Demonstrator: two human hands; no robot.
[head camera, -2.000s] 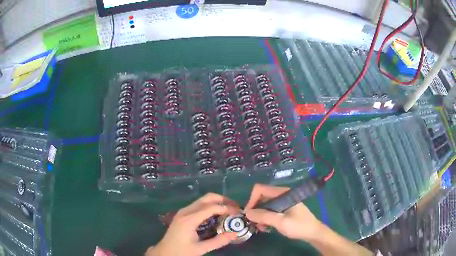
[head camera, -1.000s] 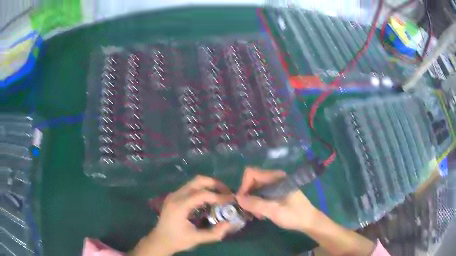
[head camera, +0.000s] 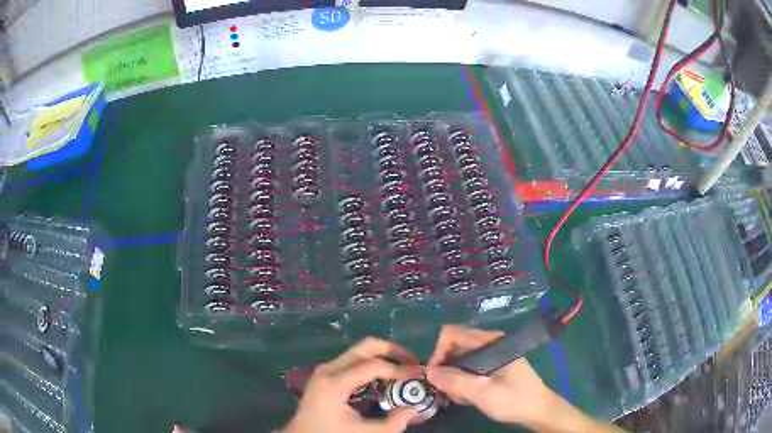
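A squat round metal fixture (head camera: 414, 392) with a pale centre stands at the lower middle. My left hand (head camera: 347, 389) curls around its left side, thumb at the front edge and fingertips at the top. My right hand (head camera: 491, 385) holds a thick black corded hand tool (head camera: 508, 345), its fingertips meeting my left fingers at the fixture's upper right. The tool tip and any small part there are hidden by the fingers. A small dark reddish-brown piece (head camera: 296, 379) lies left of my left hand.
A clear main tray (head camera: 326, 262) holds rows of wired round parts behind my hands. Side trays stand at the left (head camera: 42, 321) and right (head camera: 677, 296), another (head camera: 576, 127) at back right. The red tool cable (head camera: 592, 186) loops upward on the right. A blue bin (head camera: 72, 135) sits back left.
The view dipped and blurred, then came back up. Both hands stay at the fixture with the tool in my right hand. No clear change in their hold shows.
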